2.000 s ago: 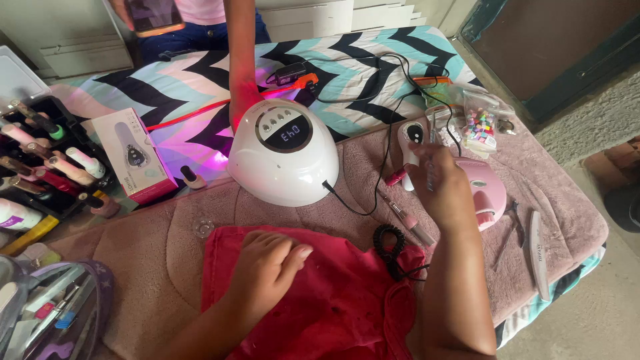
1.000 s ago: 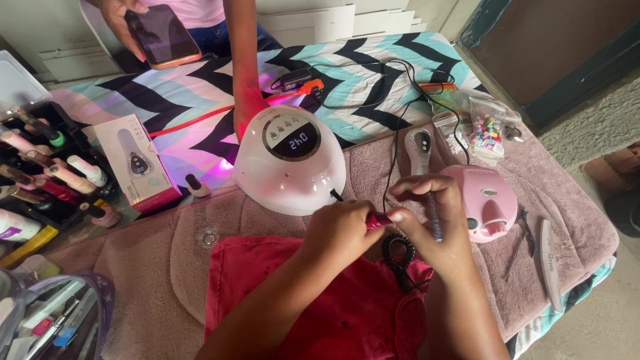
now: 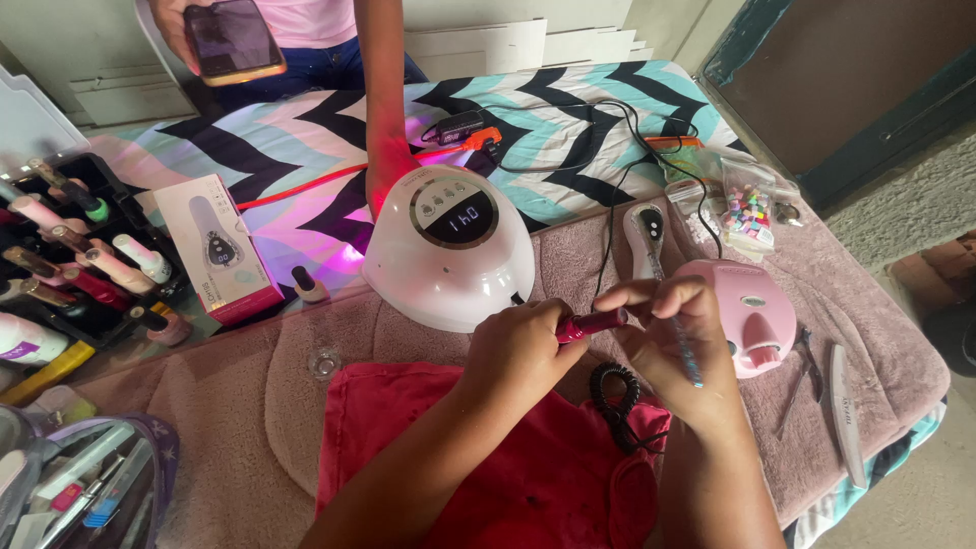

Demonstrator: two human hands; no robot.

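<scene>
My left hand [image 3: 526, 343] grips a dark red nail polish bottle [image 3: 592, 325], its cap end pointing right toward my other hand. My right hand [image 3: 679, 343] holds a slim glittery nail art brush or tool [image 3: 688, 352] between its fingers, close beside the bottle. Just beyond stands a white nail lamp [image 3: 450, 267] with a lit display; another person's hand [image 3: 387, 179] reaches into its far side. Beneath my forearms lies a red cloth [image 3: 473, 457]. A pink nail drill machine [image 3: 743, 313] sits right of my right hand, with a coiled black cord [image 3: 614, 404] nearer me.
Polish bottles fill a black case [image 3: 84, 164] at left, beside a boxed device [image 3: 217, 248]. A purple-edged tool case [image 3: 164, 465] is at lower left. A small glass cup [image 3: 324, 362], cuticle nippers [image 3: 808, 374], a nail file [image 3: 846, 415] and bags of beads [image 3: 751, 210] lie about. Cables cross the back.
Two seconds ago my hands were apart; now they are together, the left around the red bottle and the right with the slim tool. The other person's phone has come further into view.
</scene>
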